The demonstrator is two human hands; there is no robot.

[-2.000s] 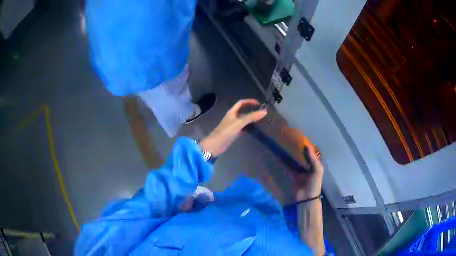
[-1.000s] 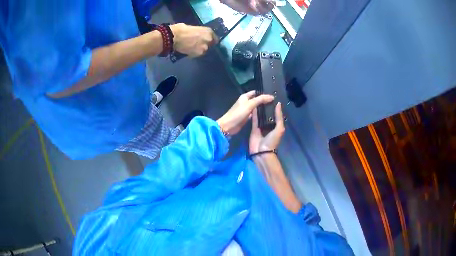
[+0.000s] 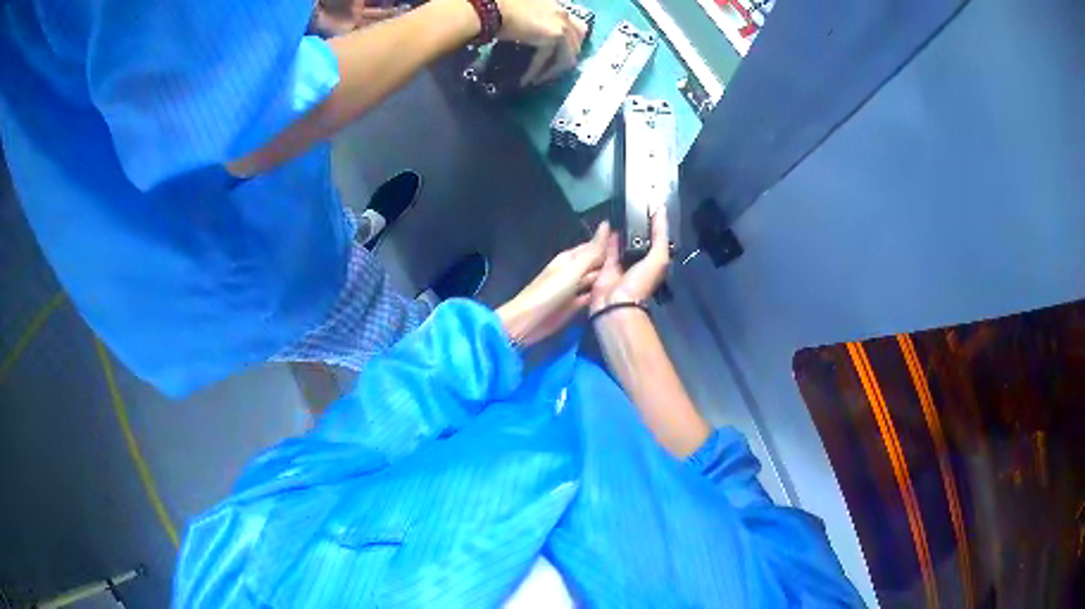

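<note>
A flat oblong metal module (image 3: pixel 650 173), silvery under glare with dark sides and small holes along its face, is at the near end of the green bench. My right hand (image 3: pixel 633 271) grips its near end, with the thumb on the face. My left hand (image 3: pixel 565 286) is at the module's near left corner, its fingertips close to my right hand; whether they touch the module is unclear. The module's far end is over the bench top; whether it rests there is hard to tell.
Another module (image 3: pixel 604 89) lies on the green bench (image 3: pixel 585 181) just left of mine. Another person's hand (image 3: pixel 541 33) holds a dark module (image 3: pixel 500 68) at the bench's left edge. A grey cabinet (image 3: pixel 904 202) with a dark window stands at right.
The module and my hands have moved slightly forward toward the bench, and its face now looks silvery. My left hand has slid off its face. The other person's hand has moved forward.
</note>
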